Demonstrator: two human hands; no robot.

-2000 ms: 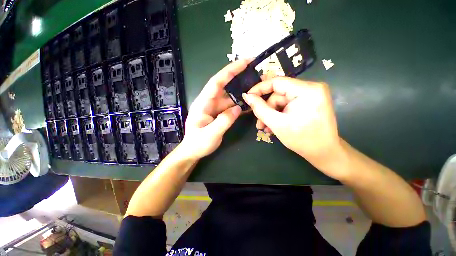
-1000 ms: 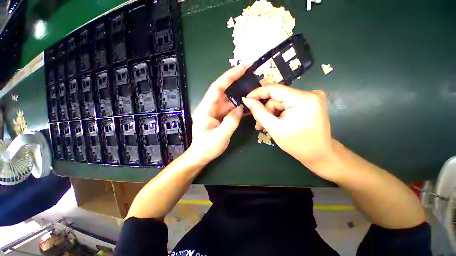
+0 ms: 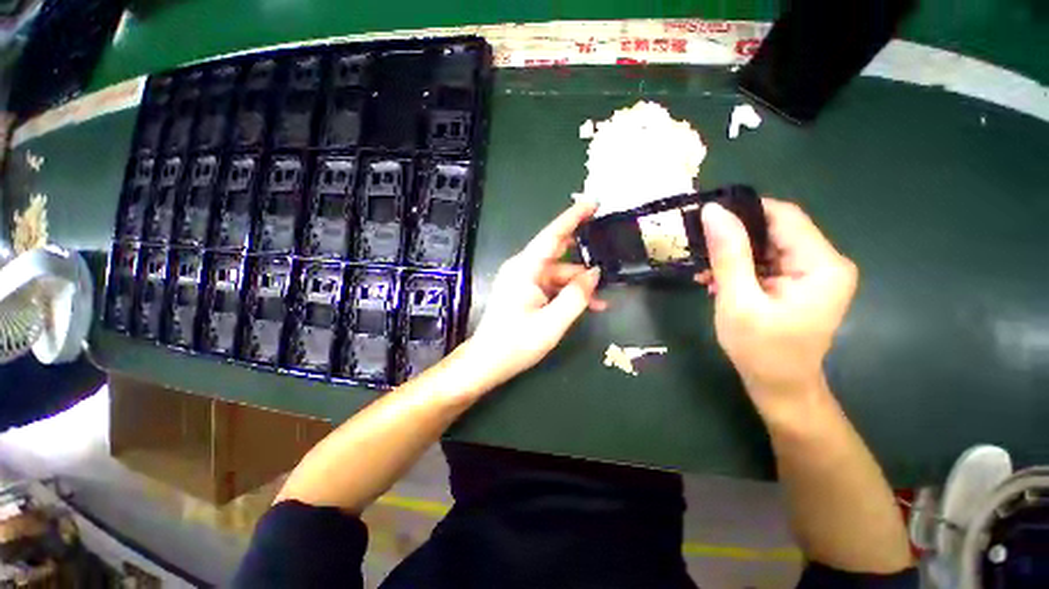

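A black phone housing is held nearly level above the bench, its openings showing the pale pile behind. My left hand holds its left end between thumb and fingers. My right hand grips its right end, thumb on the face and fingers behind. Whether a small part is under the right thumb cannot be told. A black blister tray lies to the left with three rows of housings; one pocket in the far row holds none.
A heap of cream-white flakes lies behind the housing, a small scrap cluster nearer me. A bent white piece and a dark slab are at the back right. A white fan is left, a cardboard box below the edge.
My right hand has moved from the housing's near-left end to its right end and now grips it. The housing has turned closer to level. The view has shifted, showing the printed tape and dark slab.
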